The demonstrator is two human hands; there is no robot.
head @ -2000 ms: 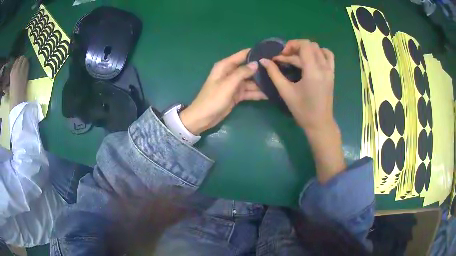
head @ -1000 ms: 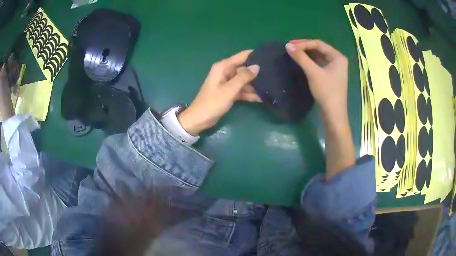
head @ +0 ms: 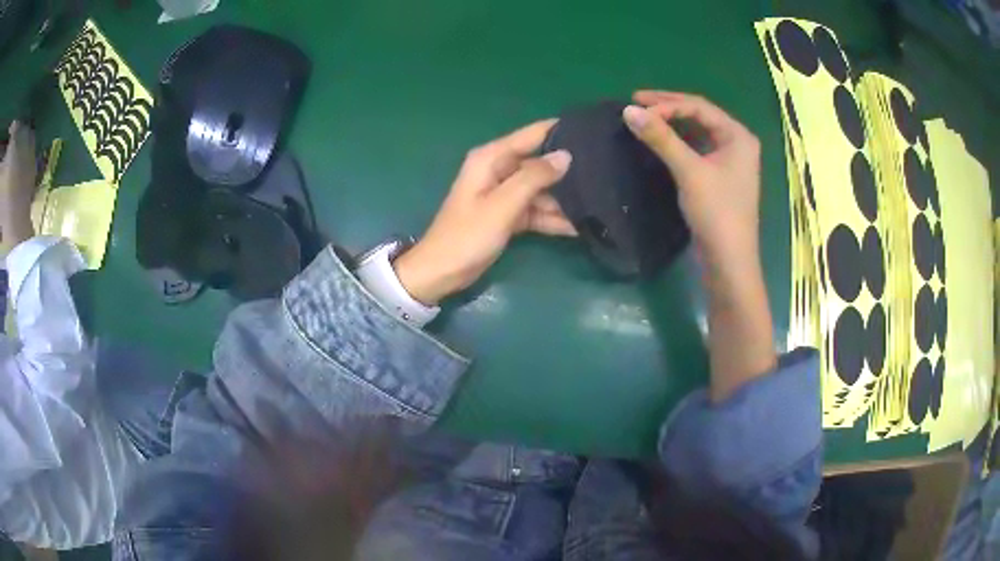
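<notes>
A dark, palm-sized oval housing (head: 616, 192) is held above the green bench in the middle. My left hand (head: 499, 208) grips its left edge, thumb on the upper face. My right hand (head: 707, 164) holds its upper right edge between thumb and fingers. The housing's face looks plain and dark with a small opening near its lower end. An adhesive pad cannot be told apart on it. Overlapping pad sheets (head: 863, 225), yellow with black ovals, lie at the right.
Waiting housings (head: 233, 126) lie overlapping at the left. An arc-shaped pad sheet (head: 108, 96) lies at the far left, near another person's white sleeve (head: 49, 362) and hand. A plain yellow liner (head: 965, 263) is at the far right. A cardboard box (head: 943, 493) stands below the right table edge.
Two seconds ago both hands' fingertips met at the housing's upper end. Since then my right hand has moved right to its edge, and the housing's broad face shows. Little differs from one second ago.
</notes>
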